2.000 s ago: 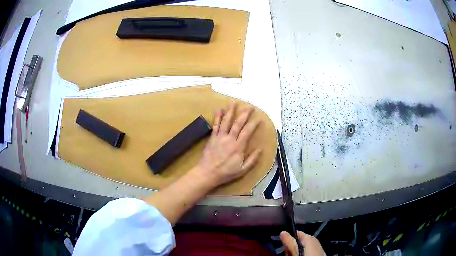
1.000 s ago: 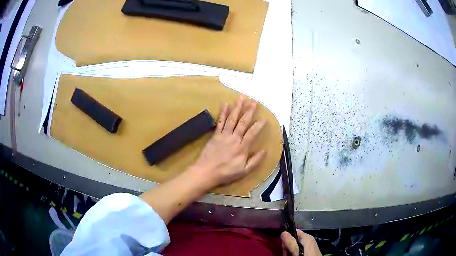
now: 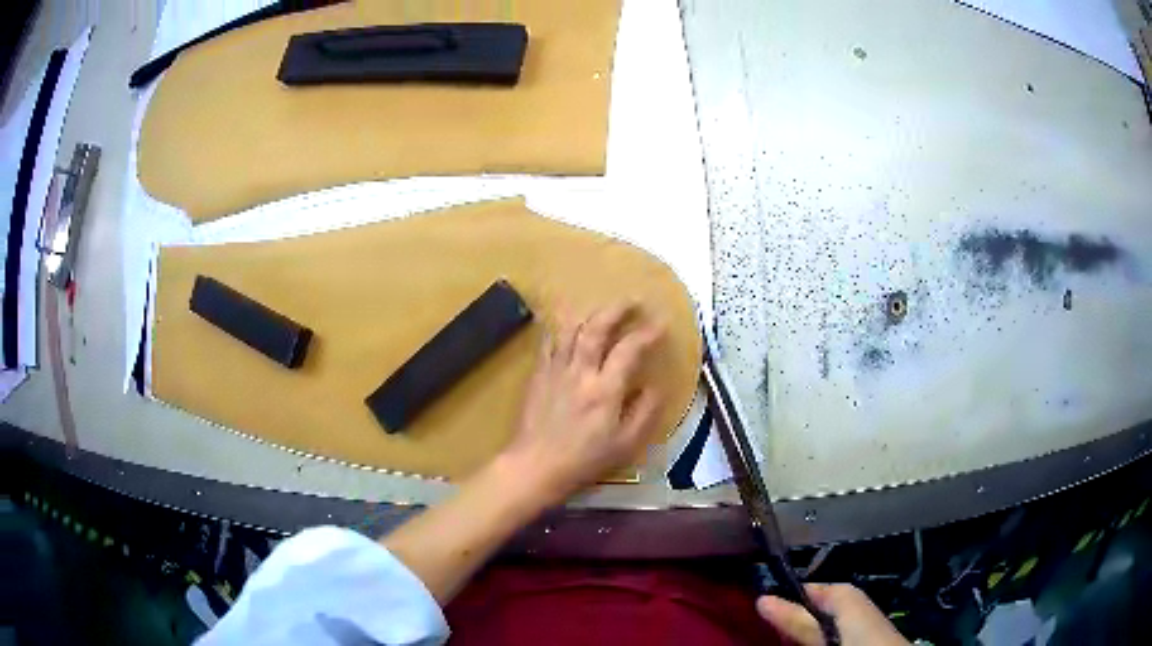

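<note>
My left hand [image 3: 588,404] rests on the nearer card pattern [image 3: 341,284], fingers bent and slightly blurred, holding nothing. My right hand [image 3: 840,618], cut off by the bottom edge, holds the handles of the fabric shears [image 3: 745,473]. The blade tips lie at the card's rounded right end, over the edge of the marker paper [image 3: 660,126]. Two dark pattern weights lie on this card, a shorter one [image 3: 250,323] at left and a longer one [image 3: 450,357] beside my left hand. Dark fabric [image 3: 690,459] shows between the card and the blades.
A farther card pattern [image 3: 379,139] bears a handled pattern weight [image 3: 404,54]. A dark folded strip [image 3: 202,48] lies beyond it. A silver block [image 3: 66,217] and white pieces with a black band [image 3: 32,189] lie at left. The riveted metal edge [image 3: 606,530] runs in front.
My left fingers have bent and drawn in on the card. My right hand has moved right, and the shears now slant more, with their blades lighter in the view. The camera view has shifted.
</note>
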